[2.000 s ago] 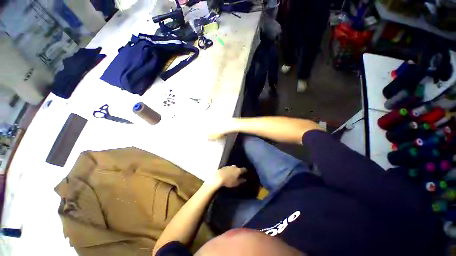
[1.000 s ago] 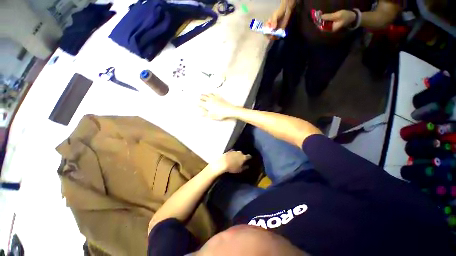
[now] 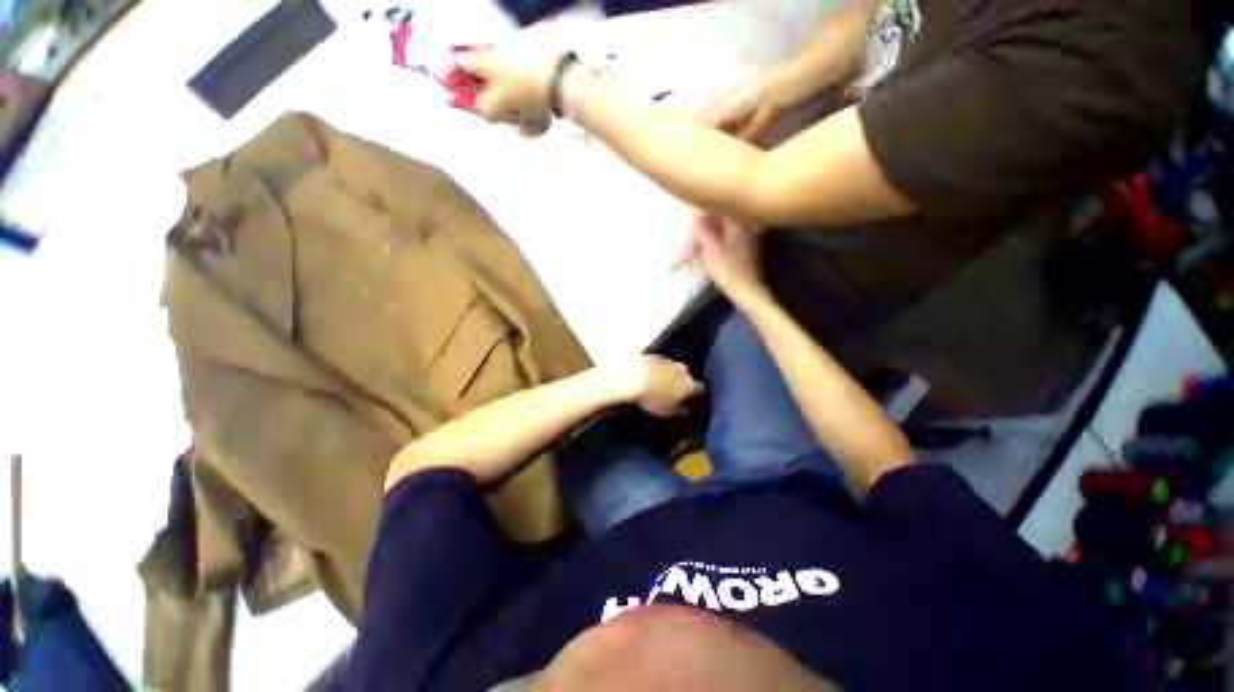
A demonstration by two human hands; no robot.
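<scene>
The brown suit jacket (image 3: 352, 270) lies spread on the white table (image 3: 596, 257), its lapel and flap pocket showing. My left hand (image 3: 666, 387) is over my lap beside the table edge, fingers curled; whether it holds something small cannot be told. My right hand (image 3: 727, 257) is at the table's edge, blurred, fingers partly bent and near another person's forearm; its fingertips are unclear, so I cannot tell if it holds anything.
Another person's arm (image 3: 677, 149) reaches across the table from the right, the hand (image 3: 508, 84) holding a red item (image 3: 464, 84). Their other hand (image 3: 744, 111) is near the table. A dark rectangular block (image 3: 261, 54) lies beyond the jacket. Thread spools (image 3: 1150, 507) are at right.
The view has shifted towards the jacket and lower left. The other person has come close and reaches over the table. My right hand has drawn back from the tabletop to its edge.
</scene>
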